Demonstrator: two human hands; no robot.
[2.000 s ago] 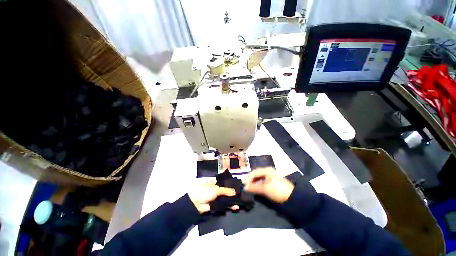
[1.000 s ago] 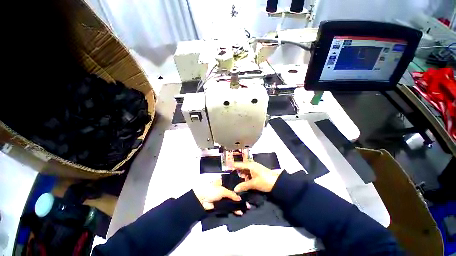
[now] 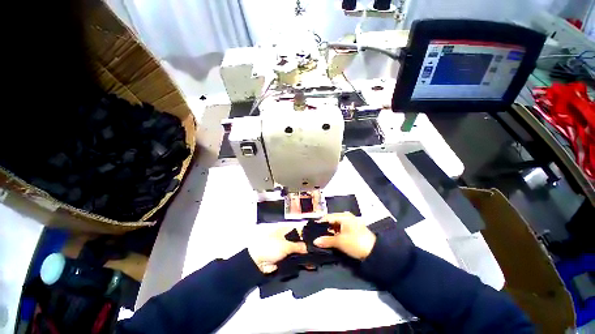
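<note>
Small black pieces (image 3: pixel 316 229) are bunched between my two hands, just in front of the work clamp. My left hand (image 3: pixel 273 248) holds black pieces from the left. My right hand (image 3: pixel 350 235) has its thumb and fingers on a black piece. The reddish-copper work clamp (image 3: pixel 305 204) sits under the off-white machine head (image 3: pixel 304 145), with a black band showing on both sides of it. Black sheets (image 3: pixel 320 282) lie flat under and in front of my hands. The exact edges of the held pieces are blurred.
A tall cardboard box (image 3: pixel 191 134) full of black pieces stands at left. Black strips (image 3: pixel 385 186) lie right of the head. A lower cardboard box (image 3: pixel 522 261) is beside the table's right edge. A control screen (image 3: pixel 470 68) stands at back right. Red fabric (image 3: pixel 567 114) lies beyond.
My right hand has moved back from the clamp towards me and is on a black piece beside my left hand. The clamp now shows uncovered. The camera view has shifted slightly.
</note>
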